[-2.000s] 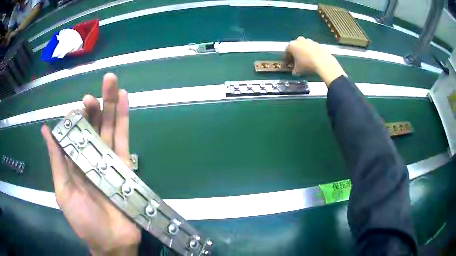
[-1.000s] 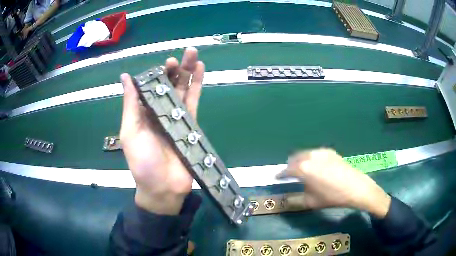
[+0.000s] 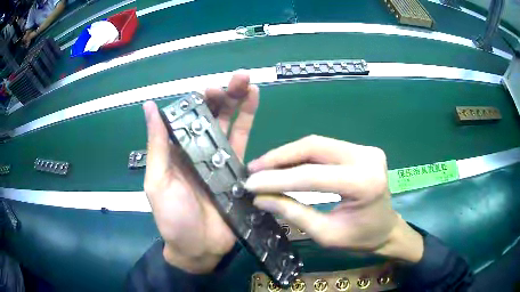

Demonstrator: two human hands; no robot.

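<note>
My left hand (image 3: pixel 191 211) holds the dark holding fixture (image 3: pixel 212 157) tilted, its upper end by the fingers and its lower end toward the bench edge. Shiny round stations run along it. My right hand (image 3: pixel 342 197) is over the fixture's middle, thumb and fingertips together at a station; whether they pinch a small part is hidden. A tan fixture strip (image 3: pixel 320 284) with gold-ringed pockets lies on the bench at the bottom. Another tan strip (image 3: pixel 291 229) lies above it, mostly hidden behind my right hand.
A spare dark fixture (image 3: pixel 322 68) lies by the middle white rail. A tan strip (image 3: pixel 478 114) lies at right, grey fixtures (image 3: pixel 52 166) at left. A green label (image 3: pixel 423 177) is on the near rail. Red and blue bins (image 3: pixel 122 31) and a person's arm (image 3: pixel 40 28) are far left.
My right hand has gone from the far tan strip to the near bench, then left onto the fixture. My left hand has moved right with the fixture. The near tan strips came into view.
</note>
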